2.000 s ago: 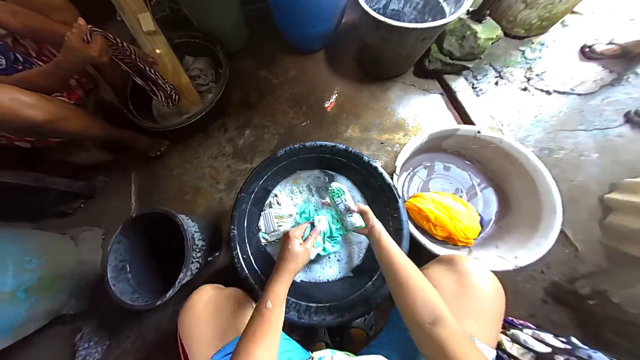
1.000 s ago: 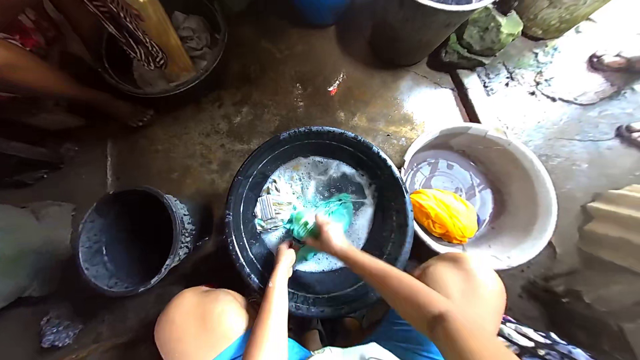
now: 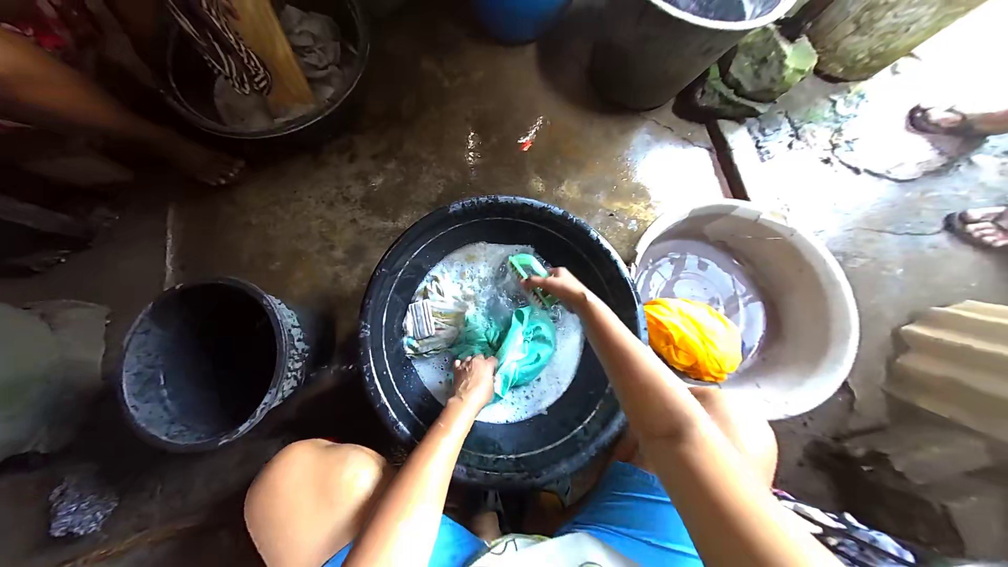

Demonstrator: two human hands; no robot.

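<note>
A round black basin (image 3: 504,209) holds soapy water in front of my knees. In it my left hand (image 3: 475,376) grips the edge of a wet teal cloth (image 3: 529,346), which bulges up out of the suds. My right hand (image 3: 557,285) holds a green scrub brush (image 3: 526,268) over the water near the basin's right side, apart from the cloth's top. A striped pale cloth (image 3: 429,319) lies in the suds at the left. Beside the black basin, a bundled yellow-orange cloth (image 3: 693,339) rests in a whitish basin (image 3: 819,315) with some water.
A dark bucket (image 3: 287,346) stands at the left. Another person's leg (image 3: 142,134) is by a tub (image 3: 358,79) with a wooden board (image 3: 272,59) and cloths, upper left. A large dark bin (image 3: 638,63), a blue container (image 3: 520,16) and mossy stones (image 3: 768,63) line the back. Someone's sandalled foot (image 3: 984,227) shows right.
My right hand has moved off the teal cloth to the right, and the green brush now shows in it. One second ago both hands were together at the cloth.
</note>
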